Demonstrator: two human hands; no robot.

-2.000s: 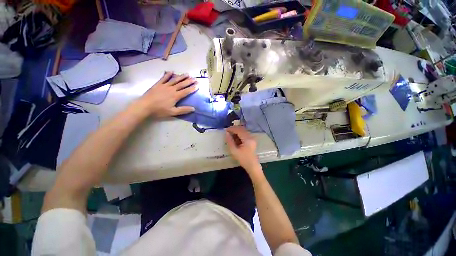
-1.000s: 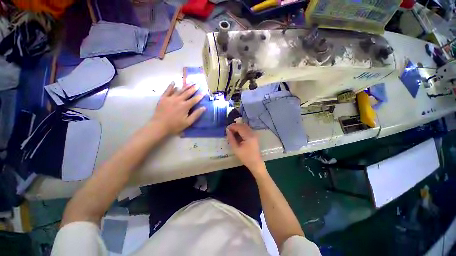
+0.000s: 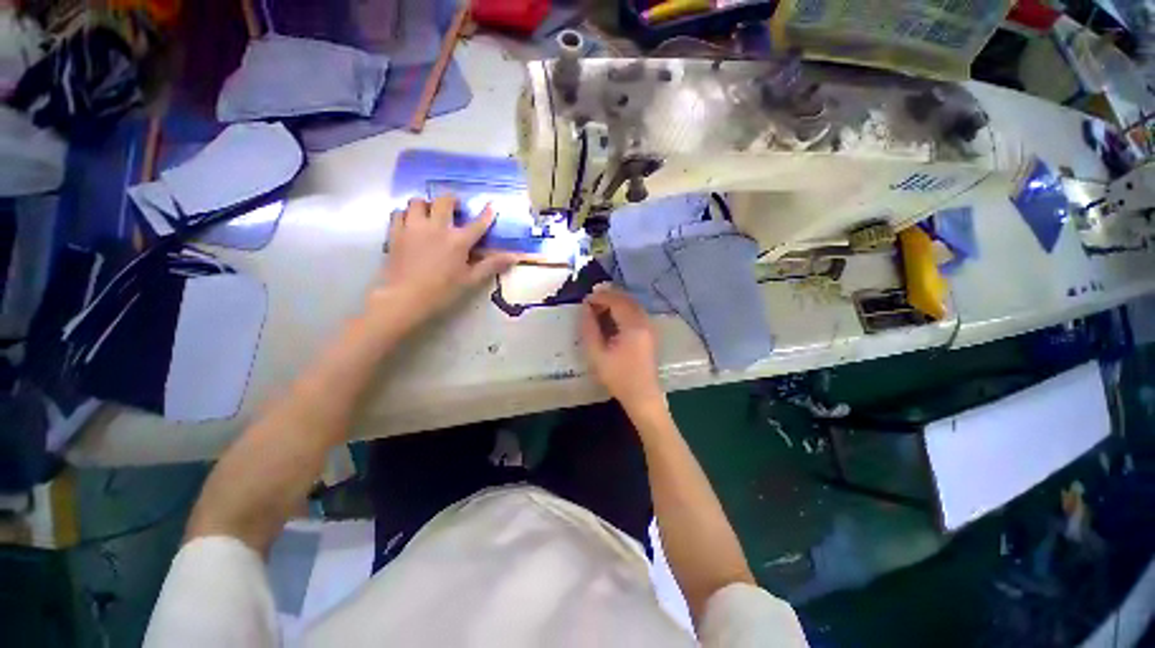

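Note:
A translucent blue template [image 3: 424,171] lies flat at the needle of the cream sewing machine [image 3: 760,127], under bright lamp glow. My left hand [image 3: 437,253] lies on its near left part with fingers spread. My right hand [image 3: 621,332] is right of the needle, its fingers closed around a small dark tool, possibly snips. A black fabric piece [image 3: 580,286] shows between the needle and my right fingertips, and a dark edge runs left from it. Sewn grey-blue pieces [image 3: 722,298] are heaped right of the needle.
Dark fabric pieces [image 3: 120,342] and a pale piece [image 3: 218,348] lie at the left. Grey pieces [image 3: 304,79] lie on spare templates behind. A yellow part [image 3: 922,272] is right of the machine bed. A yellowish box [image 3: 874,38] is behind the machine head.
The template has turned and shifted left and away from me; its near edge no longer reaches toward the table front. My left hand has moved slightly with it. My right hand stays near the needle.

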